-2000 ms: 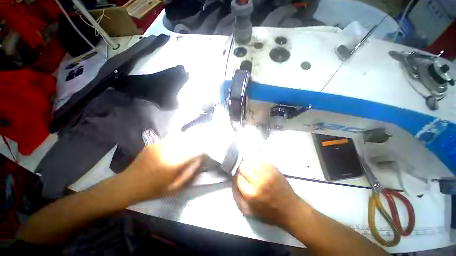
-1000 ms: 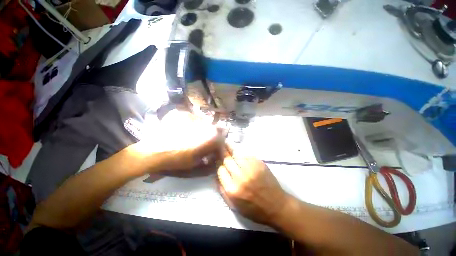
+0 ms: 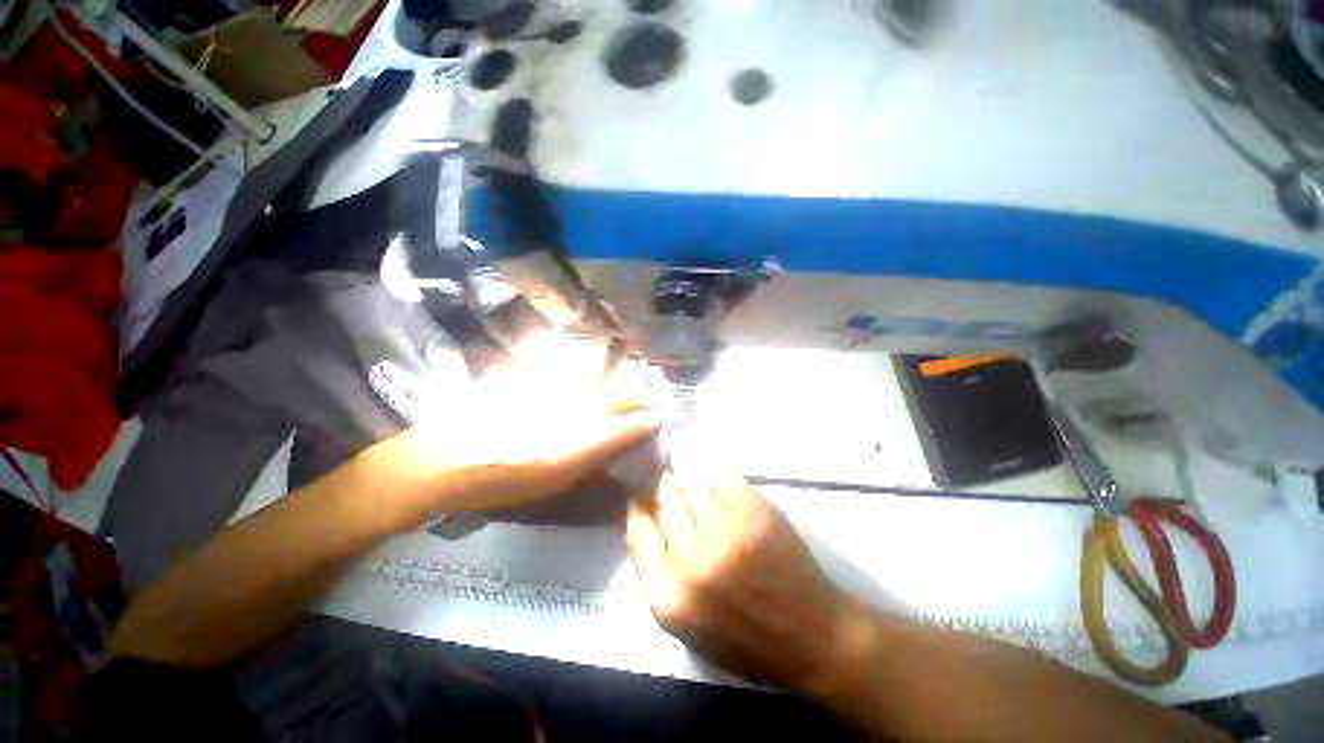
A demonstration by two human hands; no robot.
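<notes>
A dark grey garment (image 3: 233, 370) lies bunched on the machine table, left of the needle area, with a darker panel at its upper part. My left hand (image 3: 530, 436) lies flat over the cloth, fingertips near the presser foot, partly washed out by glare. My right hand (image 3: 719, 559) is just in front of the needle area, its fingertips at the cloth edge beside my left fingers. The white sewing machine head (image 3: 871, 138) with a blue stripe stands above. The exact finger contact and the needle are lost in glare.
A dark phone-like rectangle (image 3: 985, 421) lies under the machine arm. Scissors (image 3: 1157, 581) with yellow and red handles lie to its right. Orange-red cloth (image 3: 55, 370) is heaped far left. Ruler marks run along the table's front edge.
Both hands have come together at the needle area since the oldest frame, and my left hand has flattened over the cloth. The view has moved closer to the machine.
</notes>
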